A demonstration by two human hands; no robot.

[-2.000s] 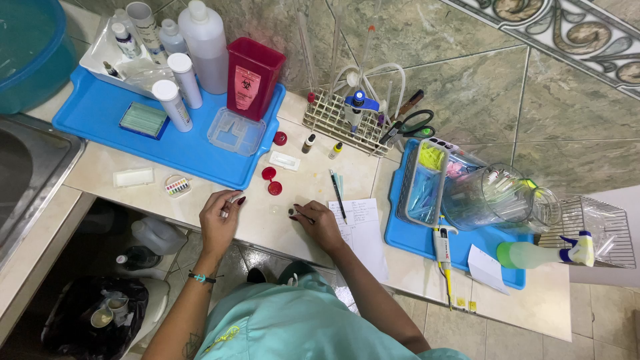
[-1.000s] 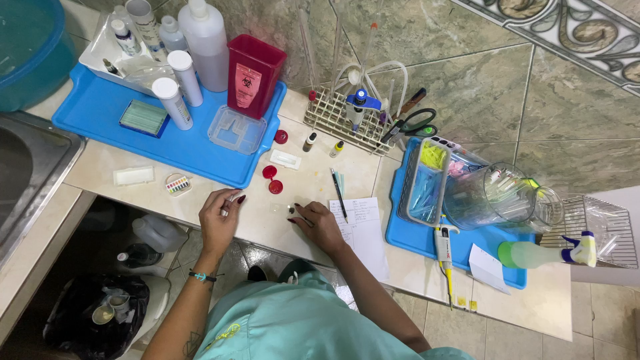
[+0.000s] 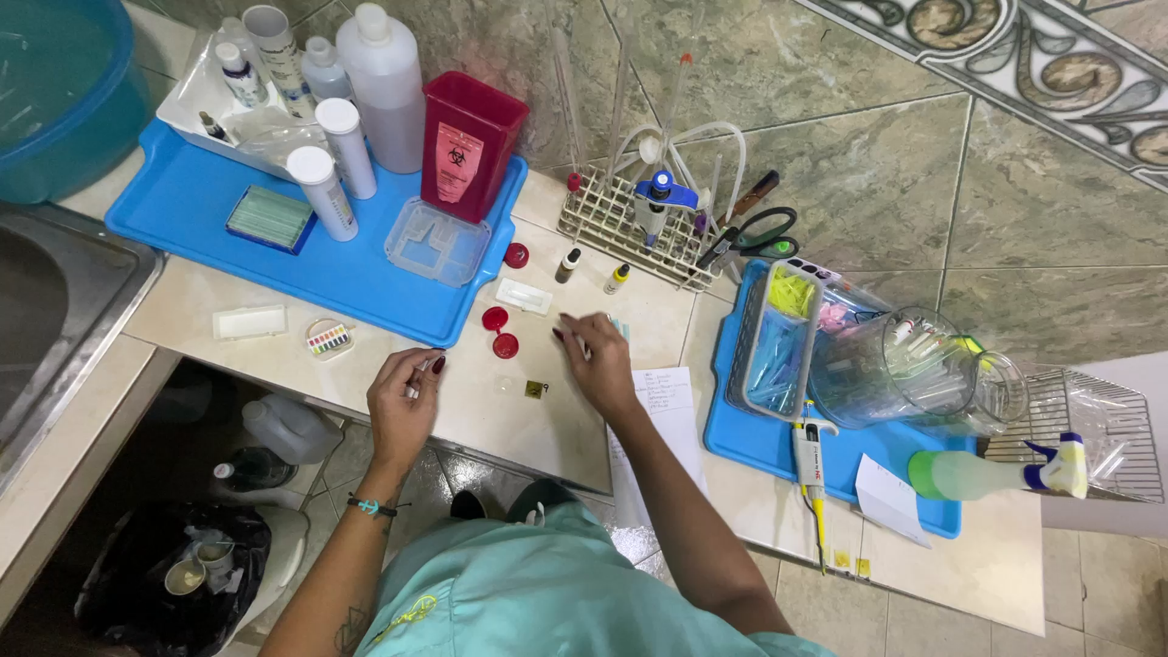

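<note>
My left hand [image 3: 404, 401] is at the counter's front edge, its fingers closed around a small whitish object [image 3: 425, 363], mostly hidden. My right hand [image 3: 598, 360] hovers over the counter, thumb and index finger close together; whether anything is between them is unclear. Between the hands lie a small yellow-brown square [image 3: 533, 390] with a dark mark beside it and a faint clear disc [image 3: 503, 385]. Two joined red caps [image 3: 495, 318] sit behind them. Farther back are a white test cassette [image 3: 524, 297], a brown dropper bottle [image 3: 568, 265] and a yellow-labelled bottle [image 3: 617, 278].
Left, a blue tray [image 3: 347, 306] bears bottles and a red sharps container [image 3: 470, 146]. A wire tube rack [image 3: 630, 228] stands behind. At right are another blue tray [image 3: 721, 429], a micropipette [image 3: 810, 456] and a spray bottle [image 3: 976, 474]. Written paper [image 3: 666, 401] lies under my right forearm.
My right hand has moved forward, away from the counter's front edge, and the yellow-brown square now shows below it. My left hand has stayed in about the same place.
</note>
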